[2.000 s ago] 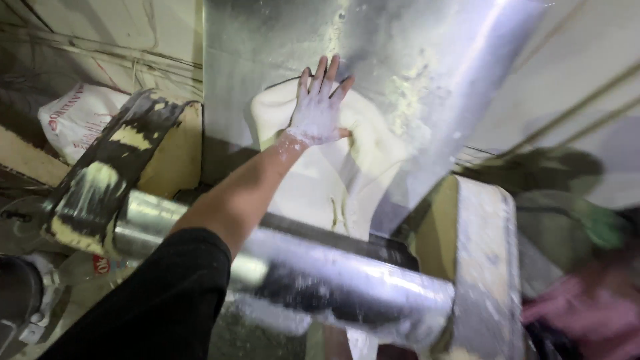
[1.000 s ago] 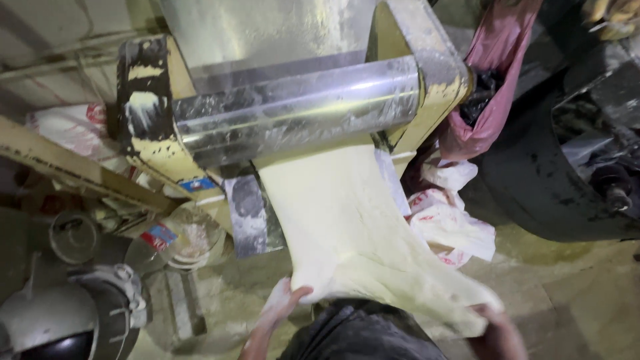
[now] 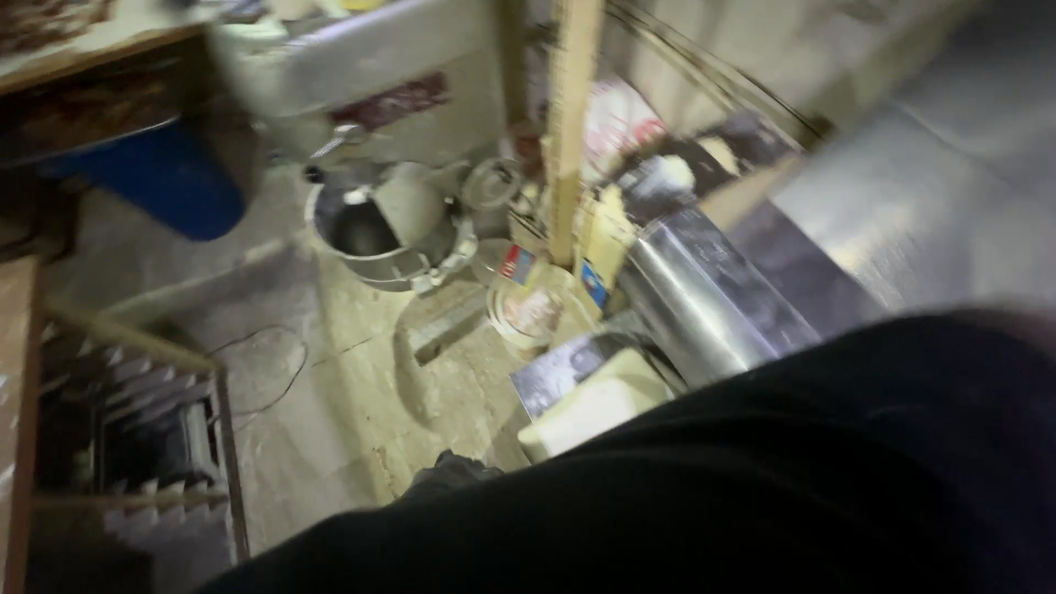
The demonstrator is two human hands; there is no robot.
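Neither my left hand nor my right hand shows now; a dark sleeve (image 3: pixel 701 462) crosses the lower right and hides much of the machine. Beyond it lies the shiny metal roller (image 3: pixel 709 289) of a dough sheeter, with its worn, paint-chipped side housing (image 3: pixel 660 186) at the far end. Pale dough (image 3: pixel 598 408) hangs below the roller by a flat metal plate (image 3: pixel 553 375), partly covered by the sleeve. The smooth metal feed surface (image 3: pixel 949 181) slopes away at the right. What my hands hold or touch is hidden.
A round metal pot (image 3: pixel 388 264) and a plastic tub (image 3: pixel 528 309) stand on the floor left of the machine. A wooden post (image 3: pixel 569 124) rises behind them. A blue bin (image 3: pixel 173 181) is at the upper left, a slotted rack (image 3: pixel 148 429) at the lower left.
The view has swung far to the left. One second ago both hands held the dough sheet below the roller; now both are out of sight and a sleeve covers the foreground.
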